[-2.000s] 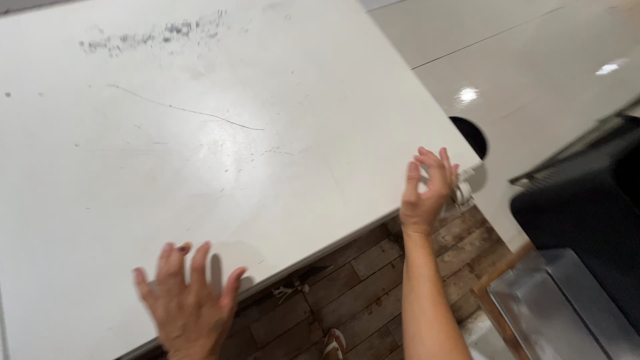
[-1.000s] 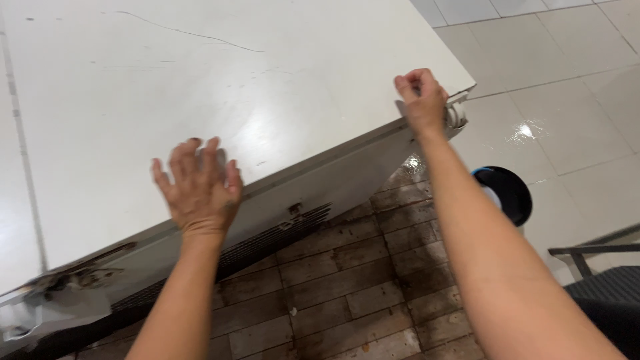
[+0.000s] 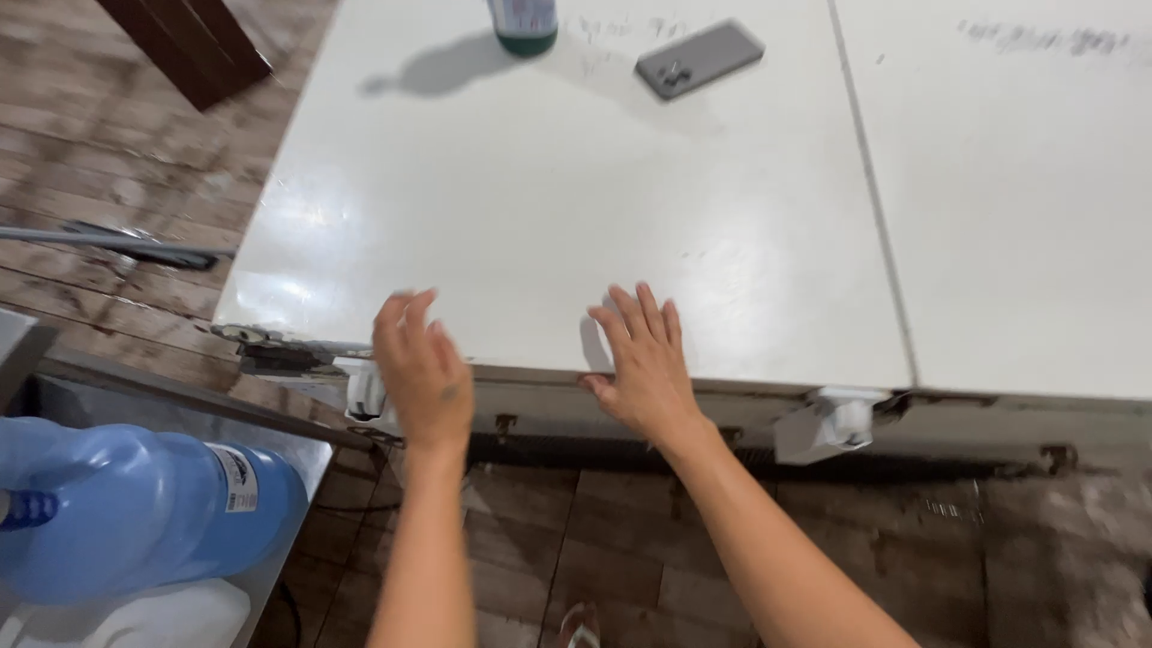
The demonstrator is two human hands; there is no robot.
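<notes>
A white chest freezer's flat lid spreads below me, split by a seam from a second lid section on the right. My left hand is at the front edge near a white hinge-like fitting, fingers curled and holding nothing. Over the same edge, right of it, my right hand has its fingers spread on the lid and its thumb at the rim. A grey smartphone lies on the lid farther back, beside the base of a bottle with green liquid. Another white fitting sits near the seam.
Large blue plastic jugs and a white container stand on a metal surface at the lower left. A grey pole crosses the wet wood-look tile floor. A dark brown board is at the upper left.
The view has swung far to the left along the lid, bringing in the phone, bottle and blue jugs. My right hand, bunched at a corner one second ago, now has its fingers spread.
</notes>
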